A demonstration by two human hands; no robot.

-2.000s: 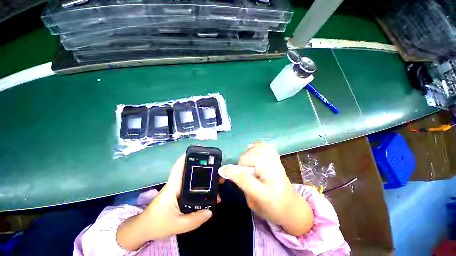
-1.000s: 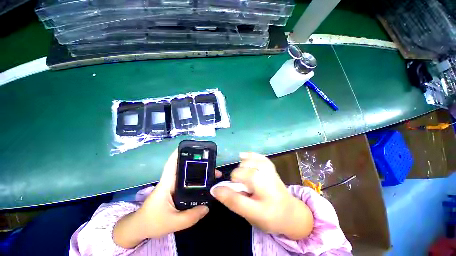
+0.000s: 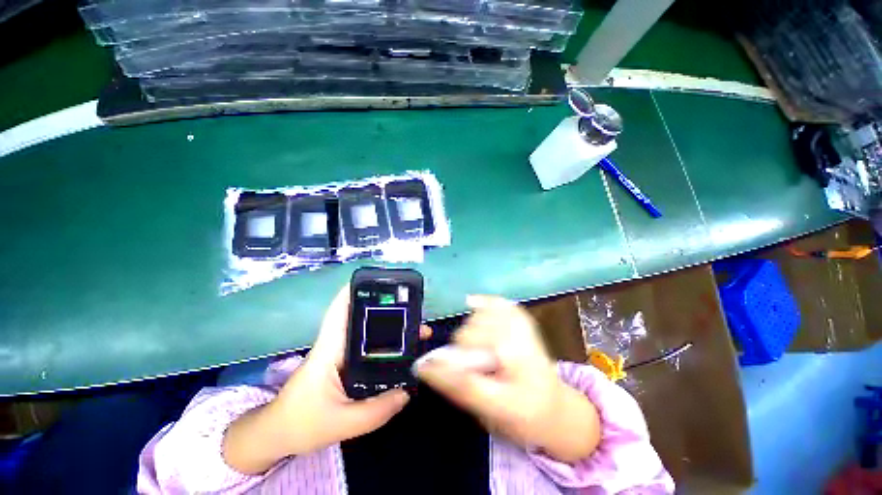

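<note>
My left hand (image 3: 324,406) holds a black handheld device (image 3: 384,334) upright, its front with a square display outline facing me. My right hand (image 3: 508,377) is blurred, just right of the device, with a small white wipe (image 3: 453,360) pinched between thumb and fingers. The wipe's tip is at the device's lower right edge; whether it touches cannot be told. A clear lens tray (image 3: 437,208) lies on the green bench beyond the device, holding several black screen lenses (image 3: 312,228) with pale square windows in a row.
Stacked clear trays (image 3: 329,43) stand at the back. A white solvent bottle (image 3: 569,155) with a metallic top and a blue marker pen (image 3: 631,188) are at the right. Below the bench edge are a carton (image 3: 677,416) with film scraps and an orange-handled tool (image 3: 607,364), and a blue stool (image 3: 762,311).
The device has moved a little nearer to me than two seconds ago. My right hand with the wipe has moved down along its right side and is now blurred.
</note>
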